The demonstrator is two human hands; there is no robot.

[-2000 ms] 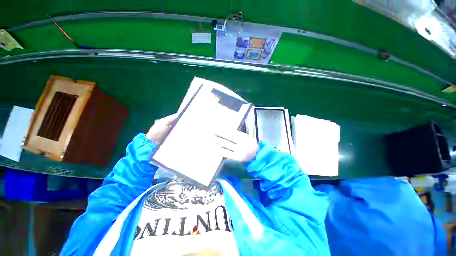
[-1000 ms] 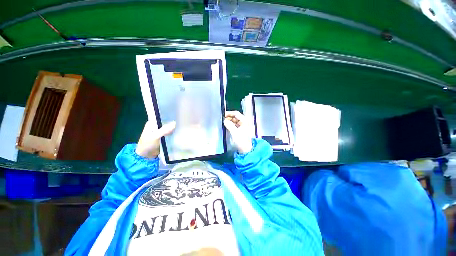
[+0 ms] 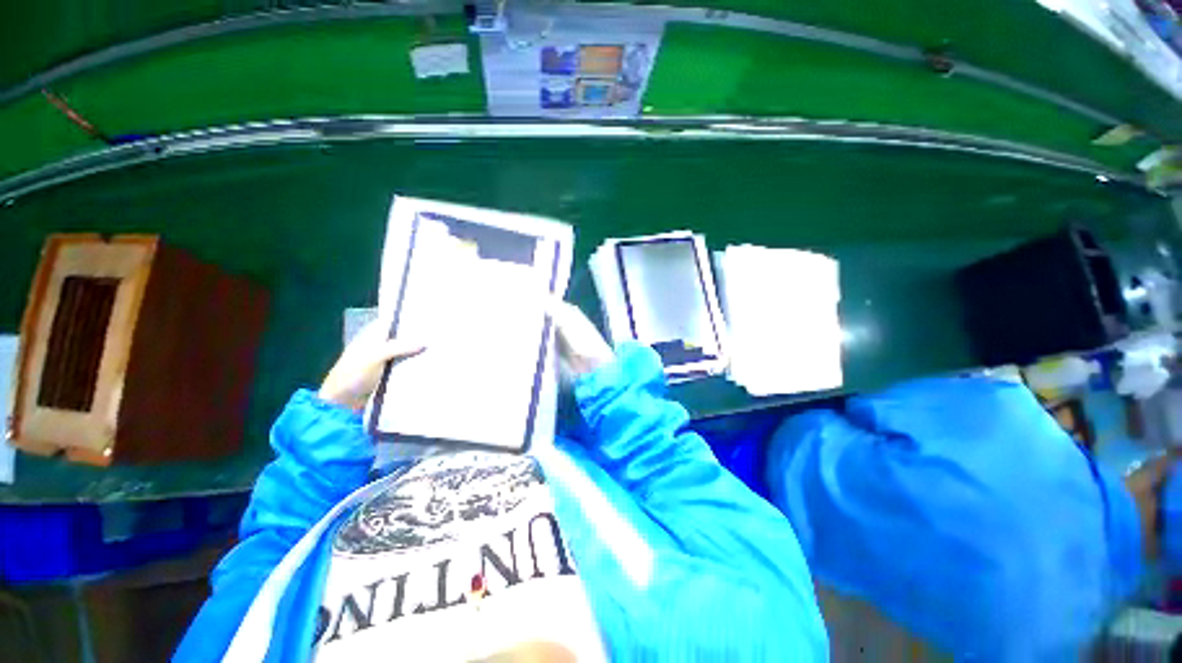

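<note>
An LCD panel (image 3: 469,324) with a dark border and a black band at its far end is held in front of my chest, its face up and washed out by glare. A white separator sheet (image 3: 405,233) shows under it, past its far and left edges. My left hand (image 3: 363,368) holds the left edge, thumb over the face. My right hand (image 3: 579,339) is at the right edge, its fingers partly hidden. A small orange-yellow patch shows on the black band.
To the right lie a panel stack (image 3: 670,304) and a white sheet stack (image 3: 782,319). A slatted wooden box (image 3: 195,356) stands far left, a black box (image 3: 1037,301) far right. A person in a blue smock (image 3: 953,505) is at the right. An instruction sheet (image 3: 570,65) is on the back panel.
The panel was tilted, then raised and seen clearly with its grey face. It is now lower, smaller in view, with glare. My hands still hold its sides; the camera view has shifted.
</note>
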